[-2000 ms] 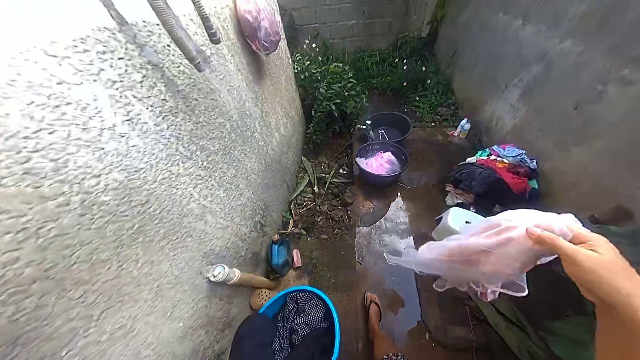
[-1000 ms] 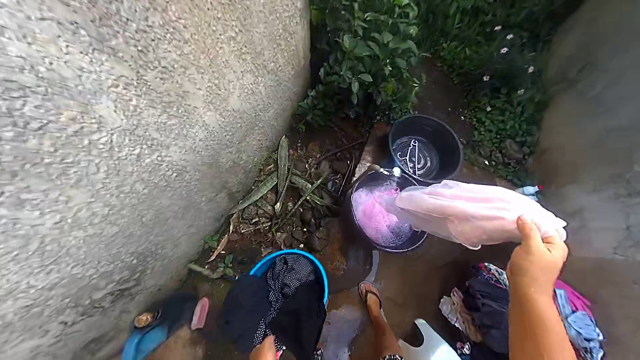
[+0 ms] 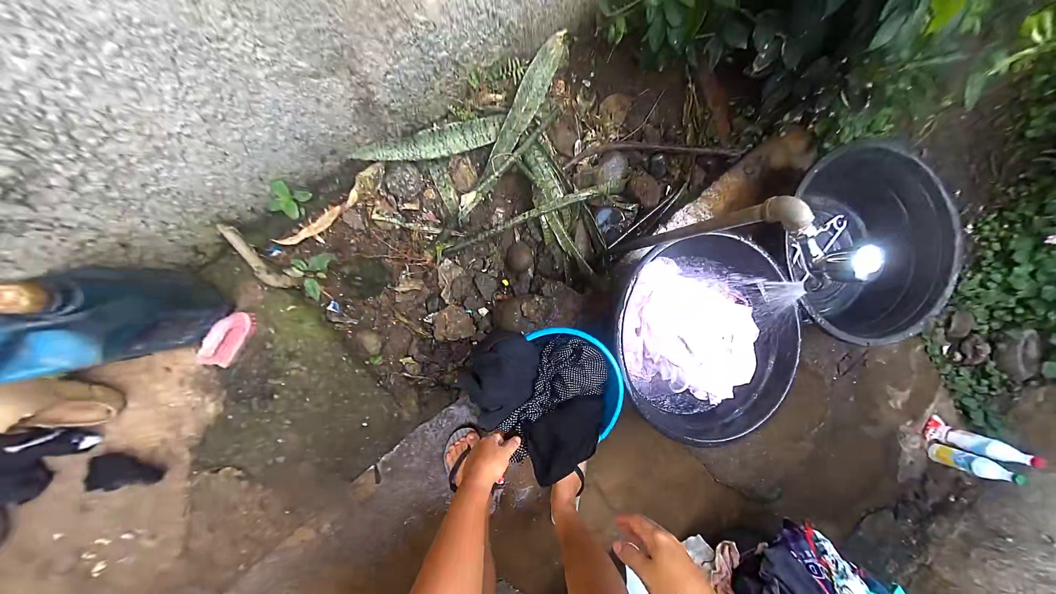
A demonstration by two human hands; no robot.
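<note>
My left hand (image 3: 491, 458) is closed on the edge of a black-and-white patterned cloth (image 3: 569, 371). That cloth and other black garments (image 3: 499, 371) fill a bright blue basin (image 3: 614, 384) and hang over its rim, just in front of my feet. At the lower right, my right hand (image 3: 656, 553) is empty, its fingers apart, near a clothes pile. Wet pale pink cloth (image 3: 689, 334) lies in a black tub (image 3: 718, 429) beside the basin. Water sprays into this tub from a metal tap (image 3: 817, 247) on a pipe.
A second black tub (image 3: 916, 247) holds hangers. Two plastic bottles (image 3: 982, 450) lie at the right; a heap of mixed clothes (image 3: 808, 561) sits below them. A pink scrub brush (image 3: 226, 339) is at the left. Rubble and fallen leaves (image 3: 466, 140) lie along the rough wall (image 3: 206, 107).
The pale pink cloth has left my right hand, which has moved down from above the black tub. My left hand has taken hold of the patterned cloth. Water now sprays from the tap.
</note>
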